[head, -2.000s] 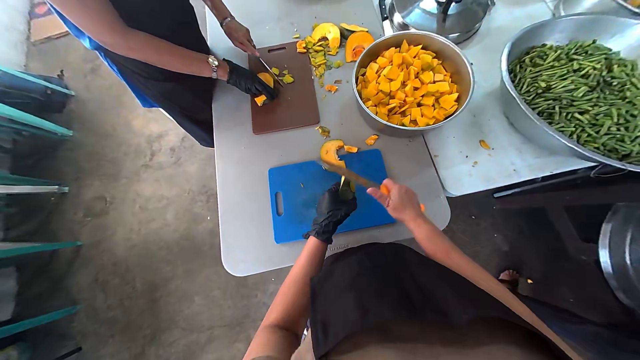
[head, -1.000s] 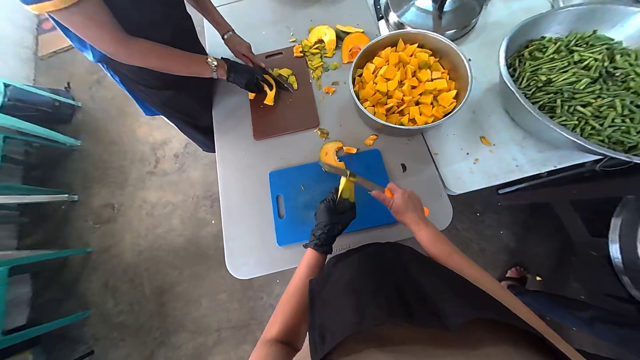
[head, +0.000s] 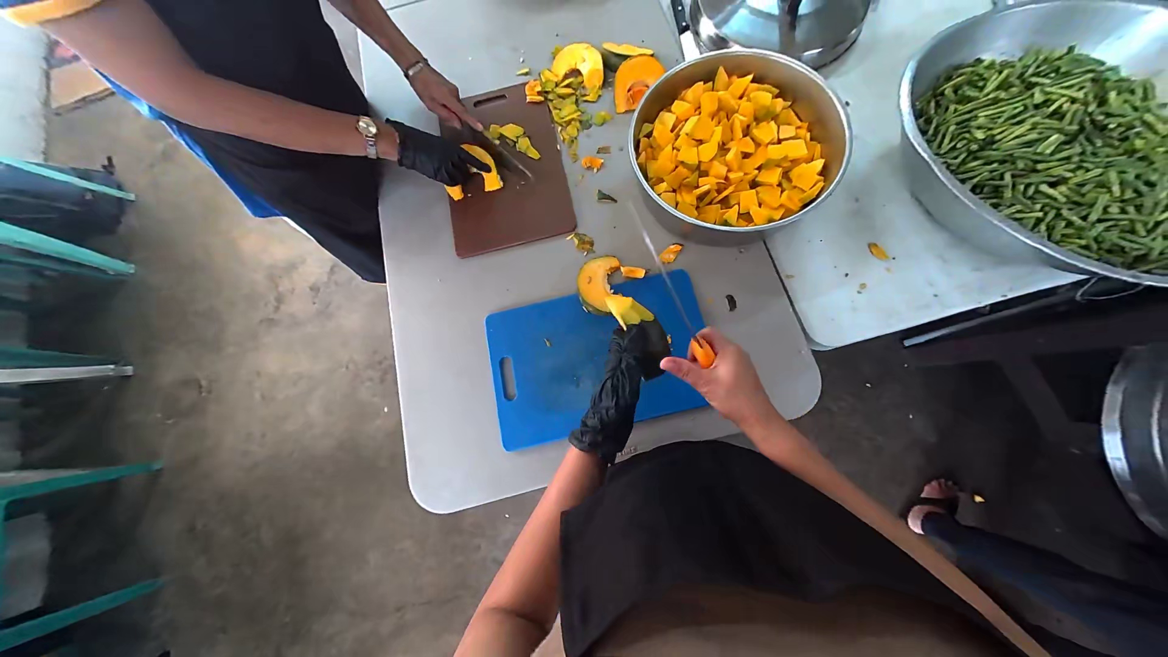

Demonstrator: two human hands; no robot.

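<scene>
My left hand (head: 639,351), in a black glove, grips a piece of yellow squash (head: 629,311) above the blue cutting board (head: 566,365). Bare, my right hand (head: 725,374) is closed on the orange handle of a kitchen knife (head: 671,283), whose blade points up and away, to the right of the squash piece and apart from it. A curved squash wedge (head: 595,283) lies at the board's far edge, just beyond my left hand. Small squash scraps (head: 632,272) are beside that wedge.
Across the table, a co-worker's gloved hand (head: 438,153) holds squash on a brown board (head: 516,214) while the other hand holds a knife. A pot (head: 844,146) of squash cubes and a large basin (head: 949,182) of cut green beans stand at the right. Peelings (head: 568,114) lie beyond.
My knife has come away from the squash piece and swung right, its blade now pointing away from me. The squash piece in my left hand has tilted. The co-worker's hands have shifted on the brown board.
</scene>
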